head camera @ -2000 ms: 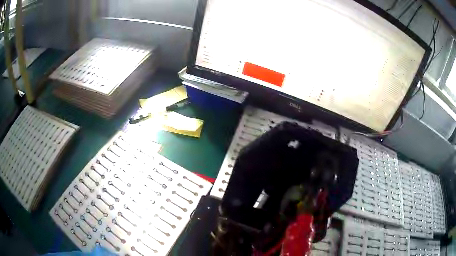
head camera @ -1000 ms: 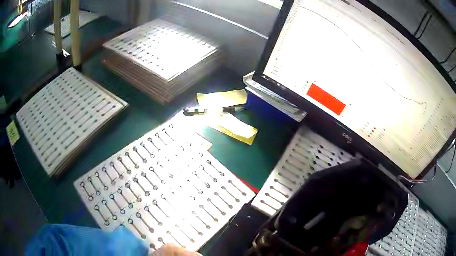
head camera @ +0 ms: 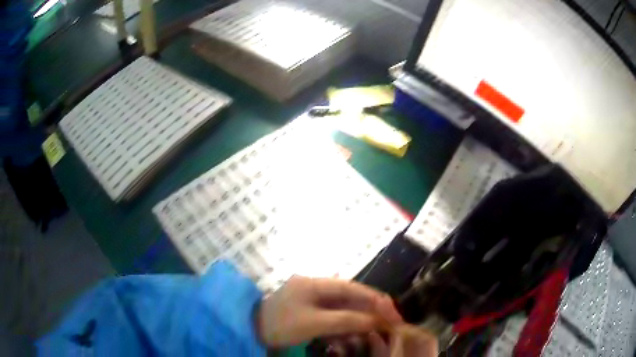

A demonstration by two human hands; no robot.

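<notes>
My left hand [head camera: 317, 310], in a blue sleeve, reaches in from the lower left, in front of the black test fixture [head camera: 519, 223]. Its thumb and fingers point right and lie close together. Fingertips that look like my right hand [head camera: 413, 342] touch or nearly touch them at the bottom edge, with the rest cut off. Any small part between the fingers is hidden by blur. The fixture's red handle [head camera: 544, 314] is at the lower right. A white parts tray [head camera: 244, 202] with rows of dumbbell-shaped parts lies left of the fixture, its middle washed out by glare.
A tray stack [head camera: 279, 42] stands at the back, and more trays [head camera: 143, 125] lie at the left. Yellow slips [head camera: 380, 132] lie behind the near tray. A monitor [head camera: 558, 77] shows a red box [head camera: 499, 101]. More trays [head camera: 603, 307] are at the right. A person in blue [head camera: 14, 90] is at the far left.
The view has swung left and down, so things sit farther right and higher. My left hand has come into view beside the fixture, and other fingertips now show. The red box stays on screen.
</notes>
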